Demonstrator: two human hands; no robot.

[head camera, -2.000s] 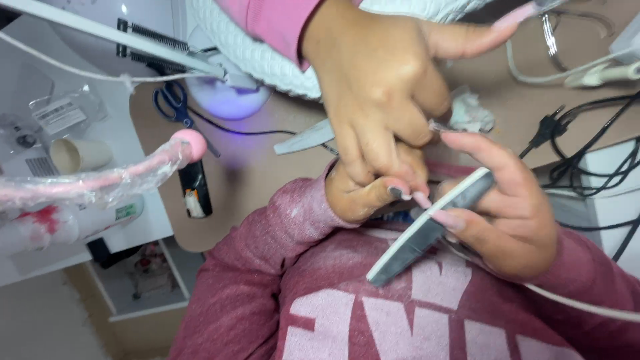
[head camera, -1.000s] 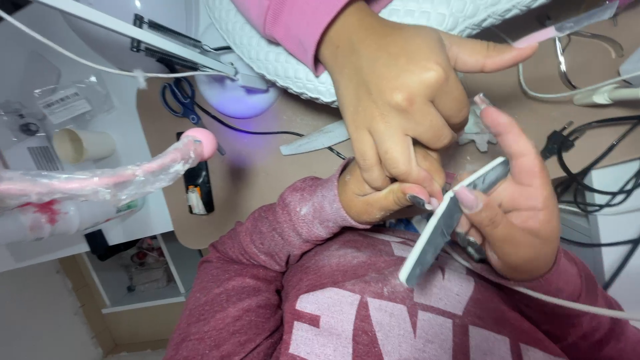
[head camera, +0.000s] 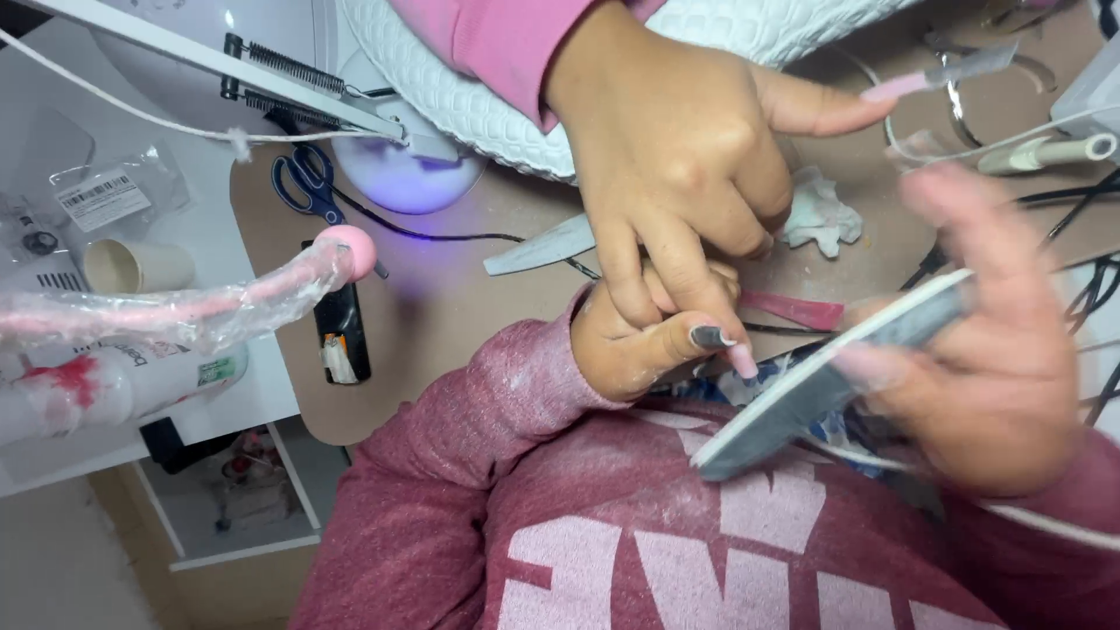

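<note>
My left hand (head camera: 647,337), in a dusty maroon sleeve, holds a finger of another person's hand (head camera: 682,157); that hand reaches in from the top in a pink sleeve. A long pink nail (head camera: 742,360) on it points down beside my dark-painted thumbnail. My right hand (head camera: 989,367), blurred, grips a grey nail file with a white core (head camera: 831,376) between thumb and fingers. The file slants just right of the pink nail, apart from it. The other person's thumb points right, with a clear nail form (head camera: 980,66) on its long nail.
A white quilted cushion (head camera: 490,96) lies under the other person's arm. On the table are blue scissors (head camera: 306,185), a grey file (head camera: 542,247), a crumpled wipe (head camera: 821,213) and black cables (head camera: 1085,206). A pink plastic-wrapped arm (head camera: 192,306) juts in from the left, near a lit lamp (head camera: 407,171).
The file in my right hand was against or close to the held finger's nail; now it is a little to the right of it. My left hand keeps its hold on the finger.
</note>
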